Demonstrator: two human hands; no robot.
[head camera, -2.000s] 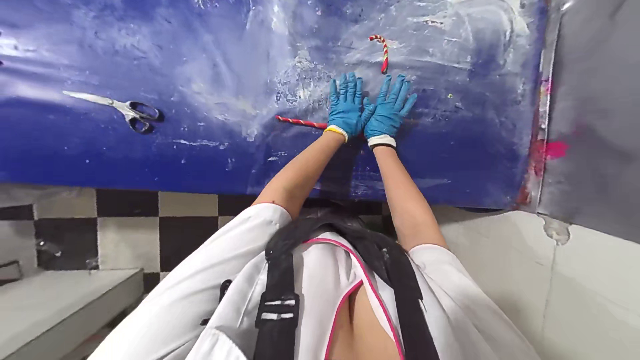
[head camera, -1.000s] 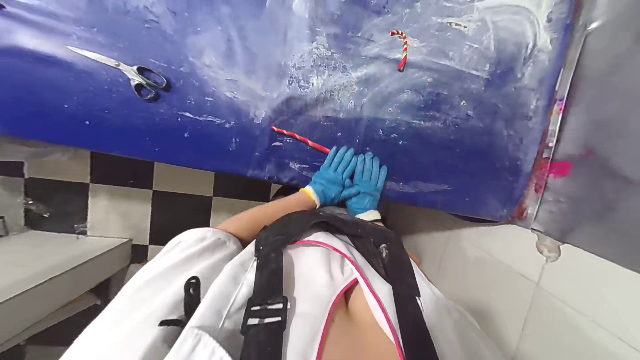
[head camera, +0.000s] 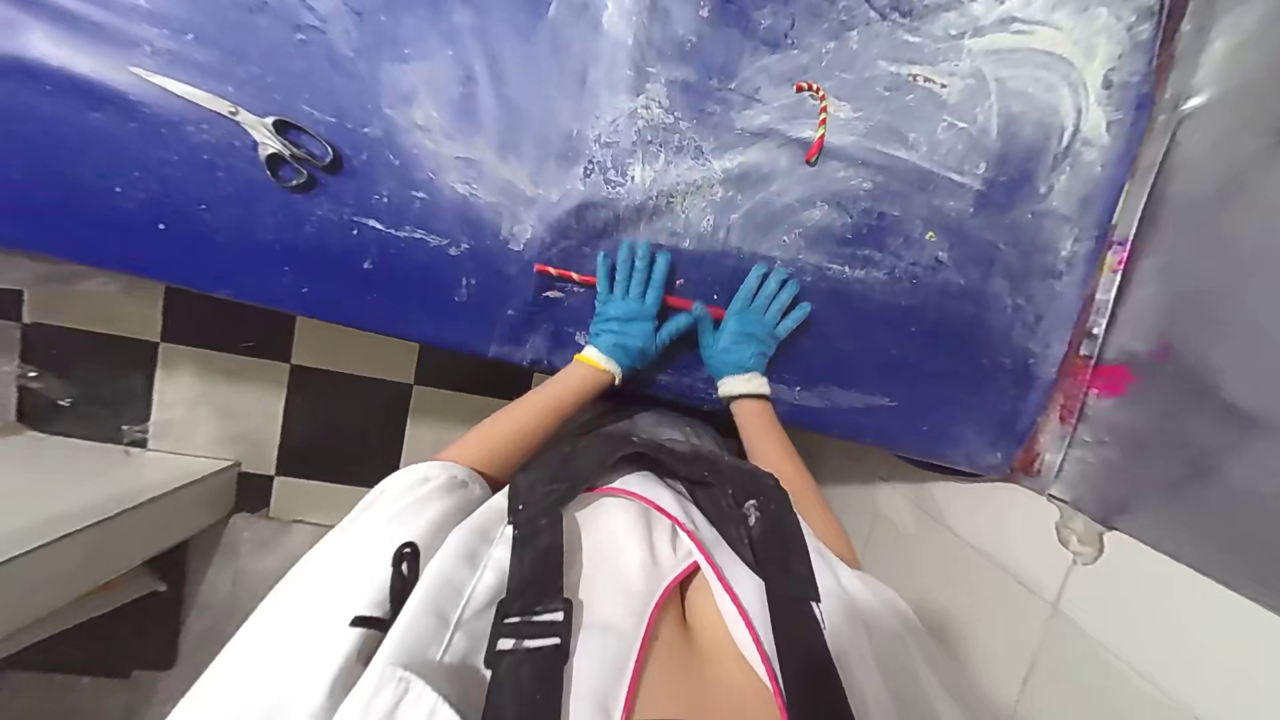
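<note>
A thin red-and-white striped candy rope (head camera: 565, 273) lies on the blue work surface (head camera: 430, 290), partly covered by my gloved hands. My left hand (head camera: 631, 308), in a blue glove with a white cuff, rests palm down across its middle, fingers extended. Over its right end, my right hand (head camera: 750, 325) lies flat in a matching glove, fingers slightly spread. The thumbs nearly meet. Neither hand is closed around the rope. Farther back on the right is a small striped candy cane (head camera: 819, 122) with its hook at the top.
Scissors with black handles (head camera: 240, 118) lie at the back left. White powdery residue marks the blue surface. A metal-edged grey panel (head camera: 1190, 300) borders it on the right. Below left are a checkered floor (head camera: 220, 400) and a pale ledge (head camera: 110, 500).
My hands, close together at the front edge one second ago, are now apart and farther forward on the rope. The candy cane and scissors have stayed on the surface.
</note>
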